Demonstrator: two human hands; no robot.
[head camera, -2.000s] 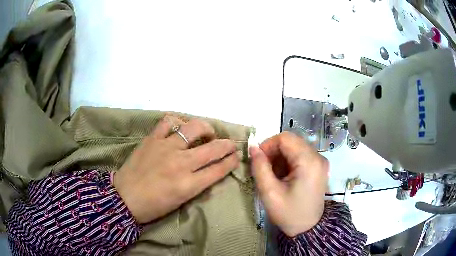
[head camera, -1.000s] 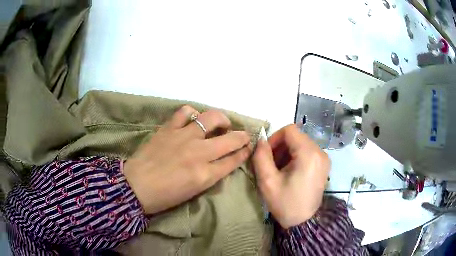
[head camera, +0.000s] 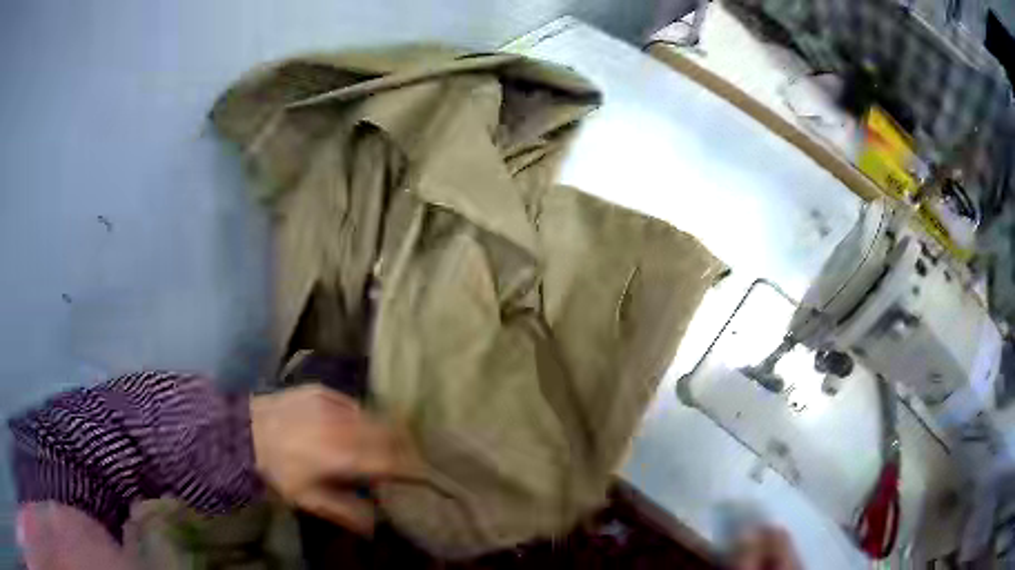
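Note:
The khaki garment (head camera: 479, 290) lies bunched over the white machine table (head camera: 657, 167) and past its left edge, with folds and an open end at the top. My left hand (head camera: 323, 451) is at the garment's lower left edge, blurred, with its fingers closed on the cloth. My right hand (head camera: 766, 550) is small, blurred and cut off by the bottom edge, away from the garment; its fingers and anything in them cannot be made out. The white chalk-like piece cannot be made out.
The sewing machine head (head camera: 913, 323) stands at the right. Red-handled shears (head camera: 879, 514) lie near its lower end. A yellow label or packet (head camera: 890, 156) is at the upper right. A patterned cloth covers something in the far right corner. Grey floor shows at left.
The view has swung and pulled back. My left hand has moved from the cloth's top to its lower left edge. My right hand has left the cloth. The garment is now bunched.

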